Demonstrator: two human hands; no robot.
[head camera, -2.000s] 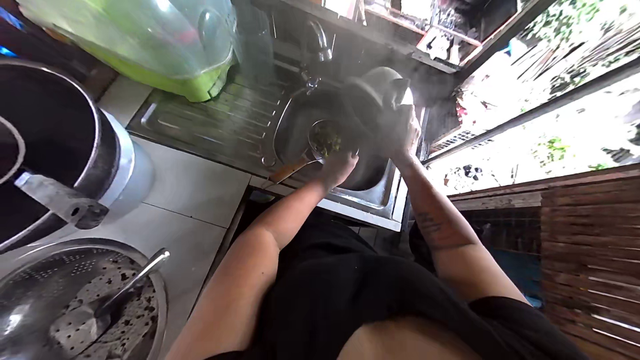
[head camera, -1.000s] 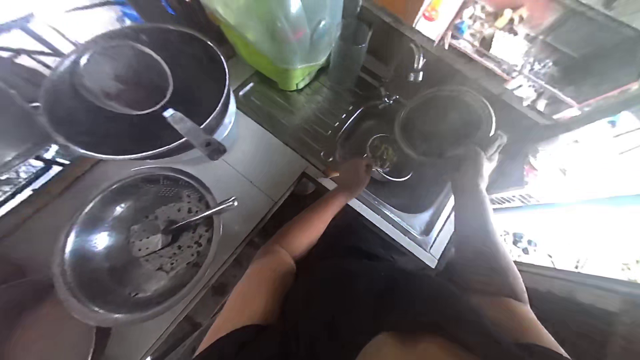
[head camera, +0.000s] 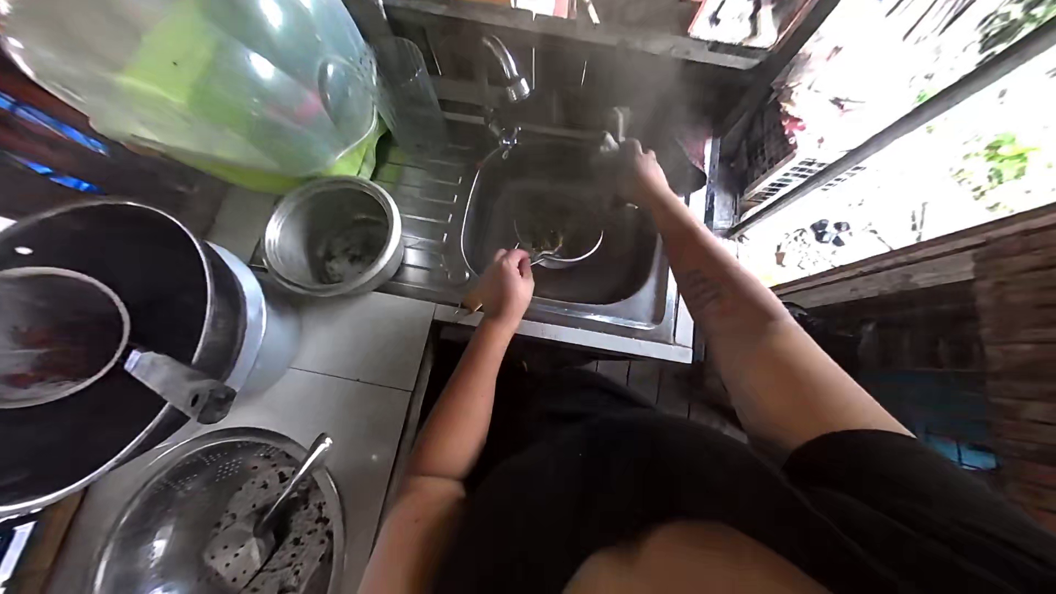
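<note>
My left hand (head camera: 507, 285) is closed on the handle of a round wire strainer (head camera: 582, 257) at the near side of the steel sink (head camera: 577, 305). Greenish-brown bits show in the strainer. My right hand (head camera: 642, 172) reaches over the sink's back right, beside a pale, blurred object (head camera: 612, 142); whether it grips this cannot be told. Steam blurs that area. A metal pot (head camera: 332, 235) stands upright on the left, partly over the drainboard, with some wet residue inside. The curved faucet (head camera: 507, 70) is behind the sink.
At left are a large dark pot (head camera: 177, 272) with a handled strainer (head camera: 169, 375) across it, and a steel colander (head camera: 124, 528) holding a slotted spoon (head camera: 293, 487) and dark-flecked residue. A green tub (head camera: 247, 177) with a clear cover stands behind. A window frame (head camera: 891, 124) borders the right.
The pot that my right hand held tilted over the sink now stands at the left, let go. My right hand has moved to the sink's back right. My left hand remains by the strainer.
</note>
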